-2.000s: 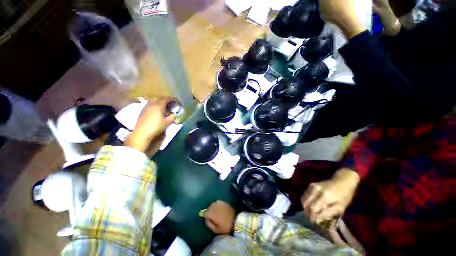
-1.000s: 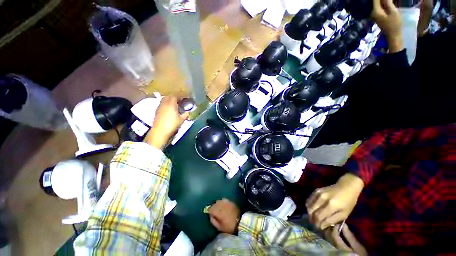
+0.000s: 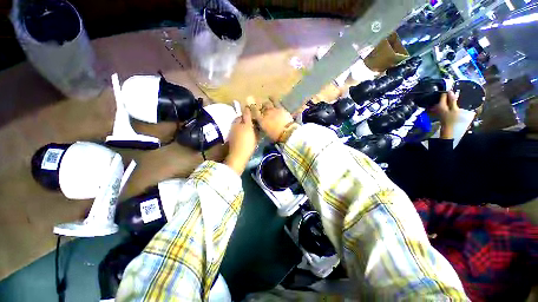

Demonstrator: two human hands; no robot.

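Note:
My left hand [image 3: 240, 141] and my right hand [image 3: 275, 121] meet at the foot of the slanting metal post [image 3: 348, 53]. Their fingertips are close together around something small and pale, too blurred to name. The small round part seen in my left fingers earlier is now hidden or unclear. A white-and-black security camera [image 3: 223, 117] lies just left of my left hand, its labelled black ball facing left. More cameras lie on the left, one with a white shell [image 3: 139, 98] and one with a QR label [image 3: 88, 171].
Two cameras in translucent bags [image 3: 62, 62] [image 3: 213, 50] stand at the back left. Rows of black ball heads [image 3: 386, 85] run to the far right, partly behind my right arm. A neighbour's hand [image 3: 448, 115] holds a camera there; a red-and-black checked sleeve [image 3: 478, 242] is at lower right.
My right hand has come up from the lower middle to meet my left hand by the post. The view has turned, showing more of the left bench and the far end.

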